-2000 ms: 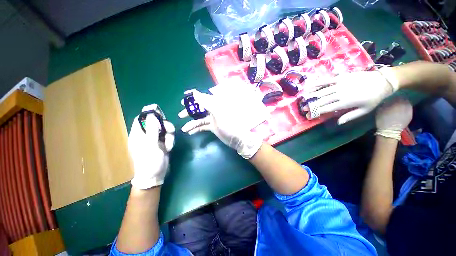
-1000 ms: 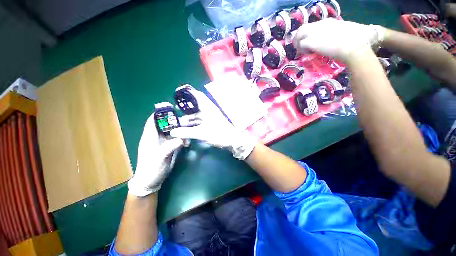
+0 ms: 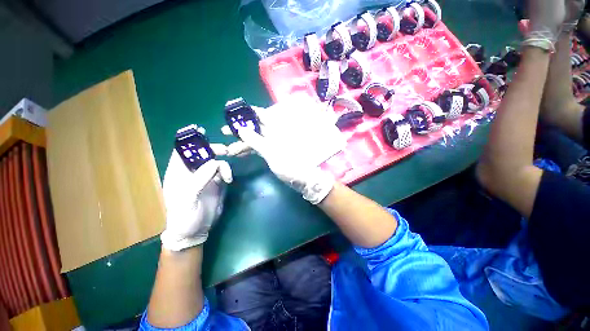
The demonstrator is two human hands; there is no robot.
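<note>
My left hand (image 3: 193, 200), in a white glove, holds a smartwatch (image 3: 194, 150) with its screen facing up, lit with white icons on dark. My right hand (image 3: 284, 155), also in a white glove, holds a second smartwatch (image 3: 242, 120), its screen lit with pale icons. The two watches are side by side and apart. The pink-red tray (image 3: 280, 64) lies right of my hands and holds looped watches with pale perforated straps. A white paper sheet (image 3: 320, 126) lies on the tray's left part, beside my right hand.
A tan board (image 3: 107, 168) lies left of my hands on the green bench (image 3: 187, 58). An orange-red slatted rack (image 3: 32, 220) stands at the left edge. Clear film (image 3: 304, 19) lies behind the tray. A co-worker's arms (image 3: 517, 123) reach toward another red tray (image 3: 579, 64) at the right.
The left watch's screen has gone from green to white icons, and that hand has moved slightly left. The co-worker's hands have left the tray, and fewer watches show in its middle.
</note>
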